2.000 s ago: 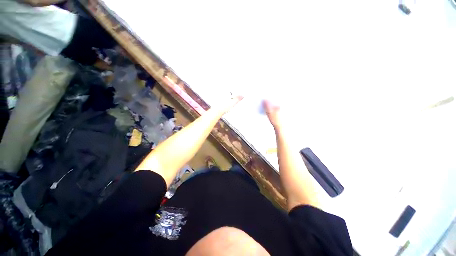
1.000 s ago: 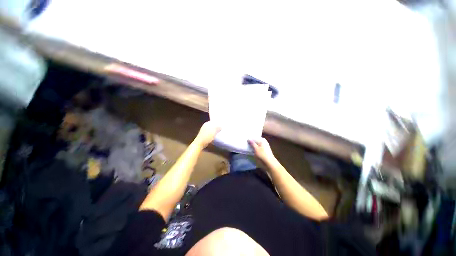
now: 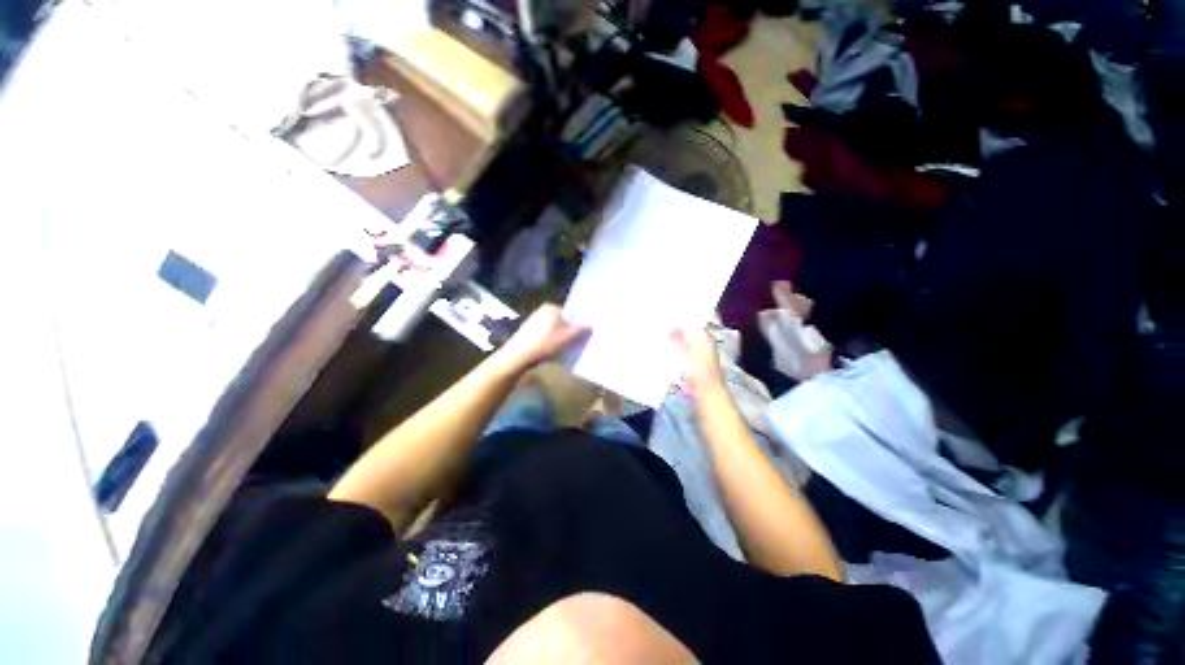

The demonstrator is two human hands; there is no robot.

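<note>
A white paper sheet (image 3: 663,286) is held up in front of my body, tilted, away from the table. My left hand (image 3: 552,340) grips its lower left edge with the thumb on top. My right hand (image 3: 695,357) grips its lower right side. Both hands are bare. Any print on the sheet cannot be made out.
The white fabric lay (image 3: 117,169) covers the table at the left, with a worn brown wooden edge (image 3: 241,442). Two dark blocks lie on it, one farther (image 3: 187,277) and one nearer (image 3: 126,465). Pale cloth (image 3: 897,455) and dark and red cloth lie at the right.
The hands were over the lay, then held the sheet at the table edge. The view has swung right, and the sheet is now over the floor area, with the table at the left.
</note>
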